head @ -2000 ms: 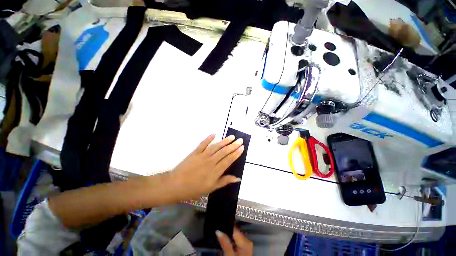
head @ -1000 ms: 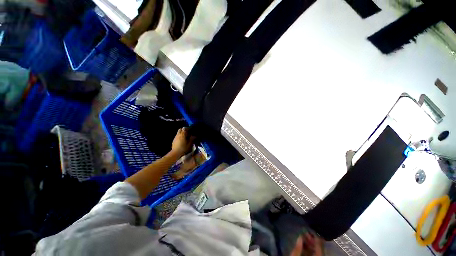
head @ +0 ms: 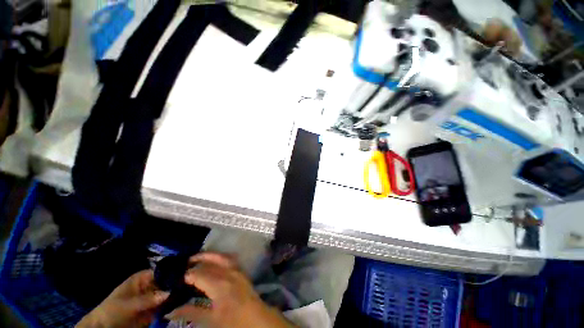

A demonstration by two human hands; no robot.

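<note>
My left hand (head: 130, 300) and my right hand (head: 223, 289) are close together at the lower left, in front of the table, both holding a bunched black fabric piece (head: 171, 274). The image is blurred there, and the fingers partly hide the piece. A black fabric strip (head: 299, 186) lies on the white table from the needle plate area down over the front edge, with no hand on it. The sewing machine's needle area (head: 346, 123) is just right of the strip's far end.
Long black strips (head: 121, 138) lie at the table's left. Yellow-and-red scissors (head: 378, 174) and a smartphone (head: 440, 184) lie right of the strip. A short frayed strip (head: 285, 40) lies behind. Blue baskets (head: 410, 296) stand below the table, one holding dark fabric at left.
The view has swung back right to the machine. My left hand has come from the blue basket towards my lap, and my right hand has joined it on the black piece.
</note>
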